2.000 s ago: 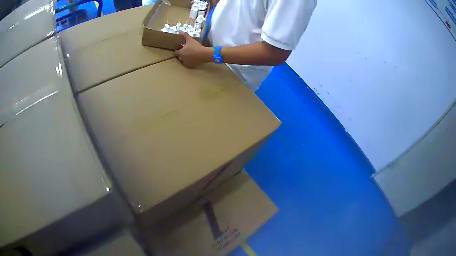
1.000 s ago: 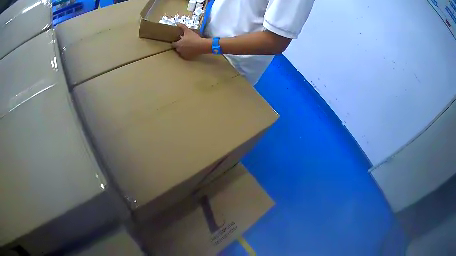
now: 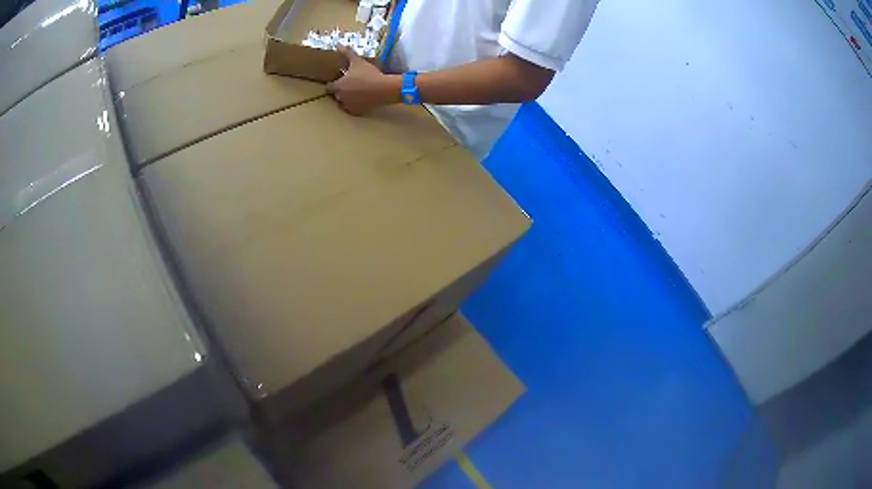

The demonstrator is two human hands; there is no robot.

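A large brown shipping carton (image 3: pixel 335 239) lies nearest in front of me, its top closed. A second carton (image 3: pixel 201 81) adjoins its far side. Taped cartons (image 3: pixel 76 287) stand along the left, with shiny clear tape on their tops. Below the near carton, the side of another carton (image 3: pixel 459 382) shows a dark slanted bar and small print. Neither of my hands is in view.
A person in a white shirt (image 3: pixel 459 38) stands beyond the cartons, one hand on a shallow carton tray (image 3: pixel 296 62) of small white pieces. Blue floor (image 3: pixel 593 315) with a yellow line lies right of the cartons. A white wall (image 3: pixel 727 143) bounds the right.
The view has shifted slightly, so the cartons, person and tray sit a little higher and further left in the picture. The person still holds the tray.
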